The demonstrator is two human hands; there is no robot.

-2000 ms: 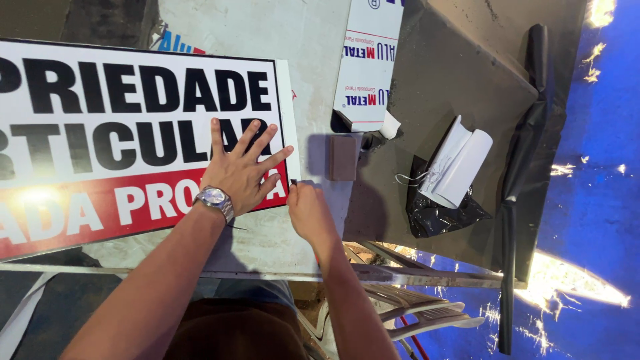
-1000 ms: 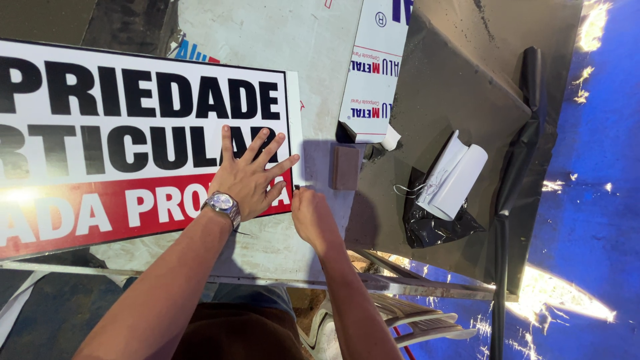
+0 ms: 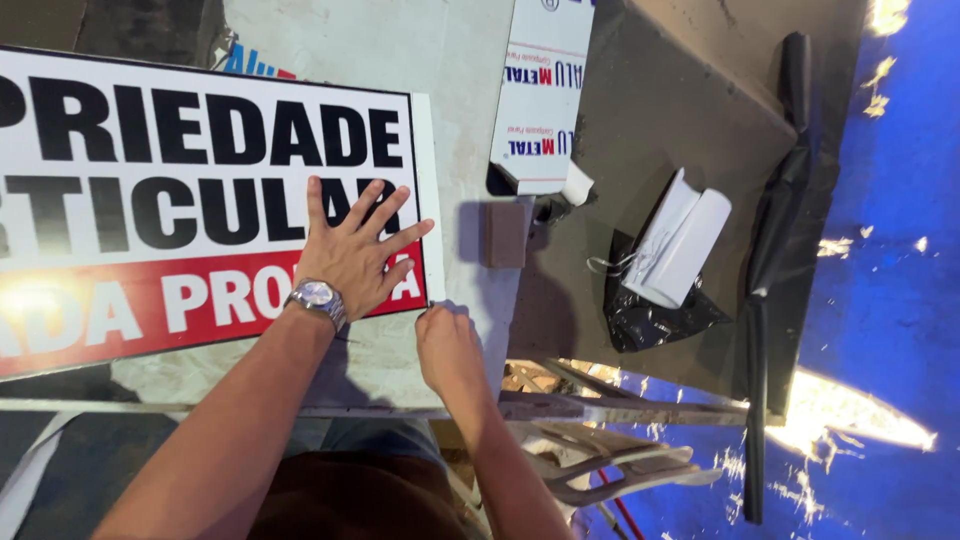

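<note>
A printed sign panel (image 3: 225,172) with large black letters on white and a red band lies on a pale work surface (image 3: 465,60). My left hand (image 3: 356,251), a metal watch on its wrist, rests flat on the sign near its right end, fingers spread. At the sign's lower right corner, my right hand (image 3: 450,341) is closed around something small and dark, mostly hidden by the fingers; what it is cannot be told. A white strip (image 3: 429,187) runs along the sign's right edge, just above the right hand.
Right of the hands stands a brown block (image 3: 505,235), below a printed composite panel offcut (image 3: 541,97). Farther right, a curled white sheet (image 3: 679,247) lies on black plastic (image 3: 637,330). A long black roll (image 3: 757,360) and stacked plastic chairs (image 3: 622,469) are at the right.
</note>
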